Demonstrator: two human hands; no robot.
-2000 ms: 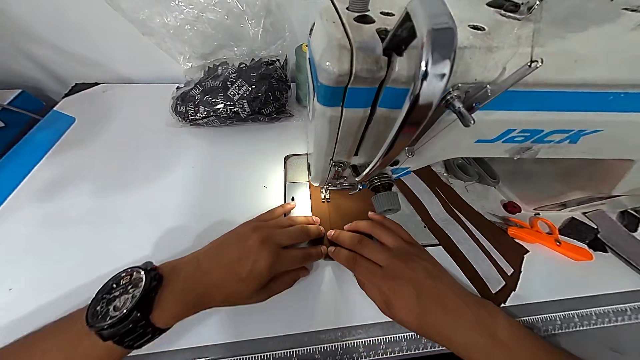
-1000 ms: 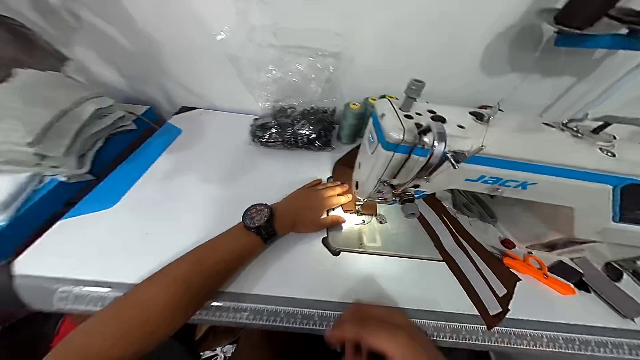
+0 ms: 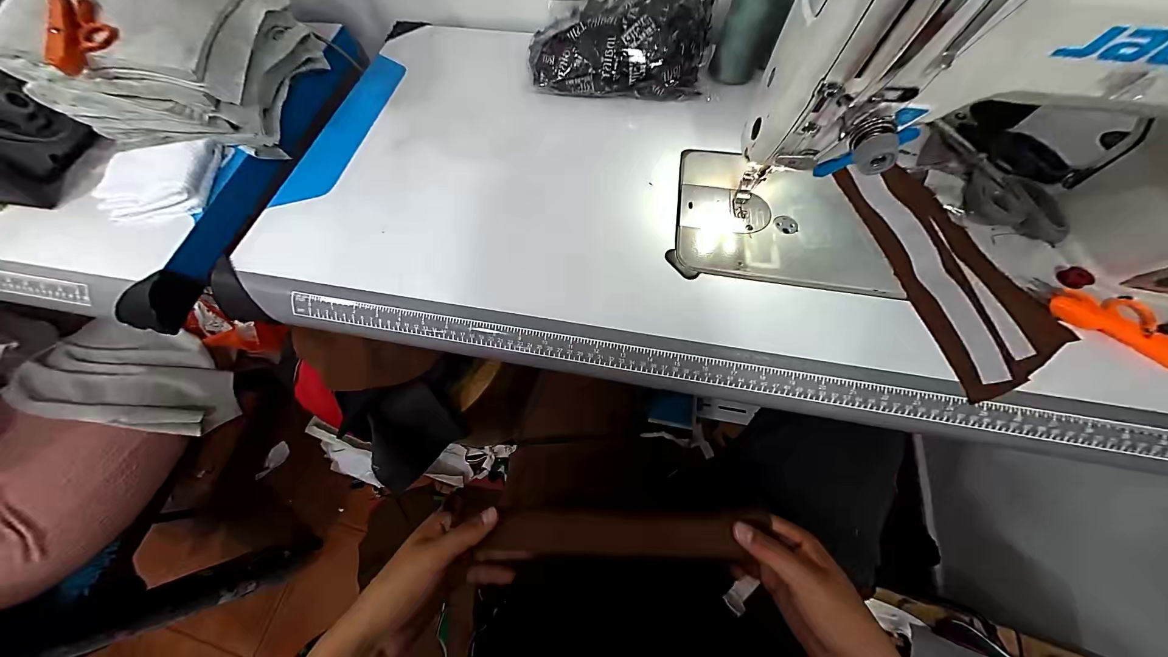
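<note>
A folded strip of brown fabric is stretched level between my hands, below the table's front edge. My left hand pinches one end, thumb on top. The other end is gripped by my right hand, near a small white tag. Above, on the table, the Jack sewing machine's presser foot stands over the lit metal needle plate with no cloth beneath it. Brown fabric pieces with white strips lie right of the plate.
Orange thread snips lie at the right. A bag of black labels and a green thread cone stand behind. A measuring tape runs along the front edge. Grey cloth stacks and a seated person's leg are at the left.
Both hands have moved from the table down below its front edge. The brown fabric that was at the needle is away from the machine and held between them. The view has shifted down and left.
</note>
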